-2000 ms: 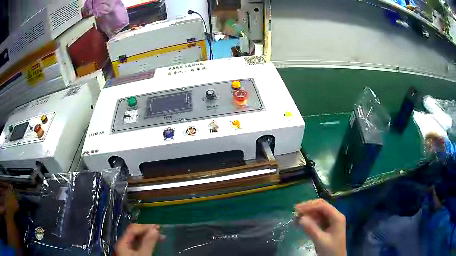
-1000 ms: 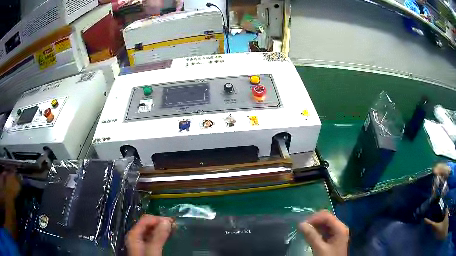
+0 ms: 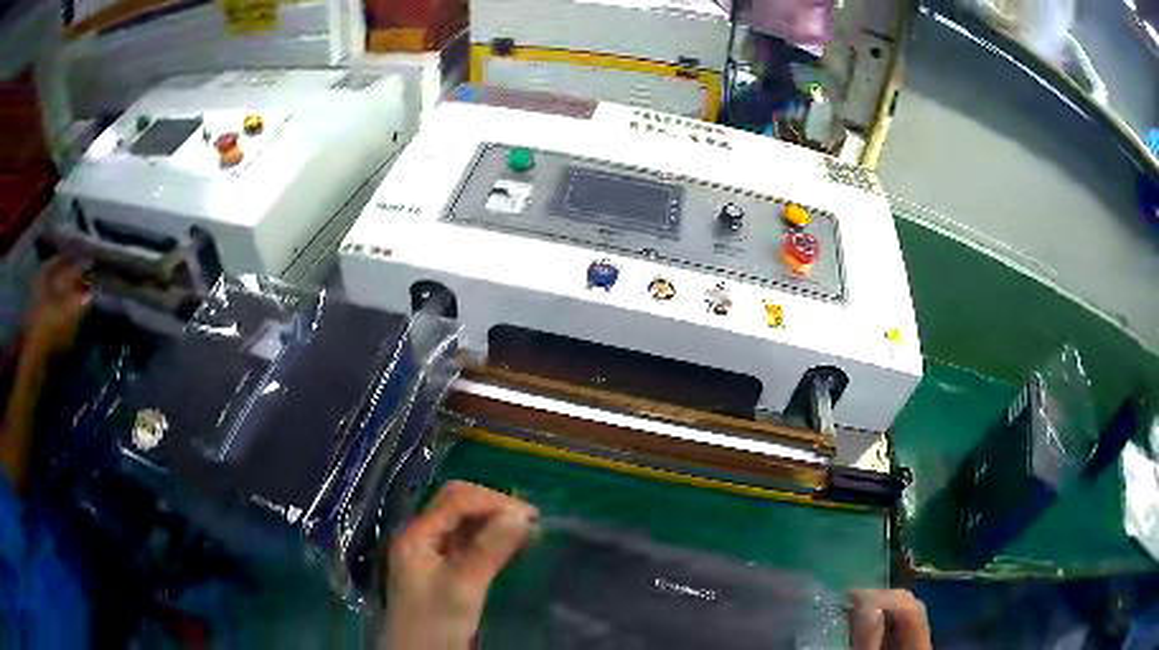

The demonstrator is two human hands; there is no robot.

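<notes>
A flat black retail box in a clear film bag lies on the green table at the bottom centre, with small white print on it. My left hand pinches the film at the box's upper left corner. My right hand, partly cut off by the bottom edge, is at the film by its right corner. The box is also cut off below. The white heat sealer stands in front. Its brown-and-silver sealing bar lies beyond the box, apart from it.
Bagged black boxes overlap at the left. A neighbouring sealer stands behind them, with another person's arm at the far left. Dark boxes in loose film stand on the right bench, near a white patch.
The view has turned left, so the sealer shows further right and tilted. Both hands still hold the film. The wrinkled film beyond the box's left corner no longer sticks up clearly.
</notes>
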